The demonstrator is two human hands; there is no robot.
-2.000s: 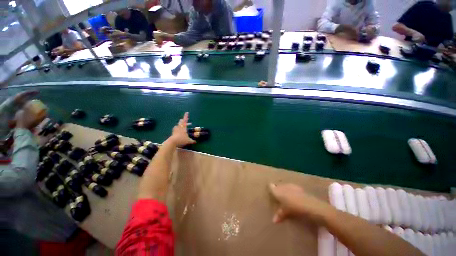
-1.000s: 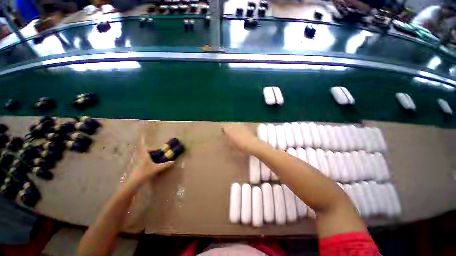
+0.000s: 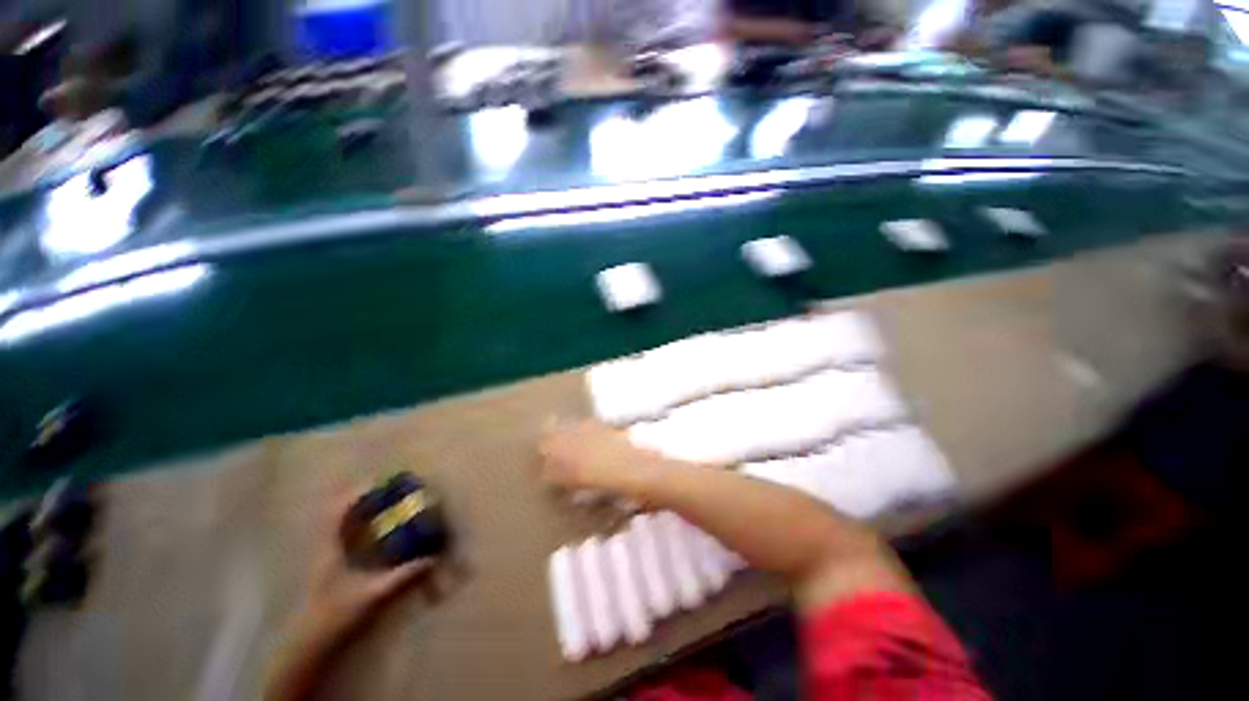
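Note:
My left hand (image 3: pixel 359 582) holds a pair of black cores (image 3: pixel 397 520) with a tan band, low over the cardboard at the centre left. My right hand (image 3: pixel 586 459) is by the left ends of the rows of white covers (image 3: pixel 747 359). Its fingers are blurred, and I cannot tell whether they hold anything. The white covers lie side by side in several tight rows to the right, partly behind my right forearm. The whole view is motion-blurred.
The green conveyor belt (image 3: pixel 452 329) runs beyond the cardboard sheet (image 3: pixel 480 425). Several white pairs (image 3: pixel 629 286) are spaced along it. More black cores (image 3: pixel 62 541) lie at the far left edge. A metal rail and post stand behind the belt. Blurred people sit across it.
The view has swung to the right. My left hand went from reaching at the belt to holding a black pair over the cardboard. My right hand is now closer to the white covers.

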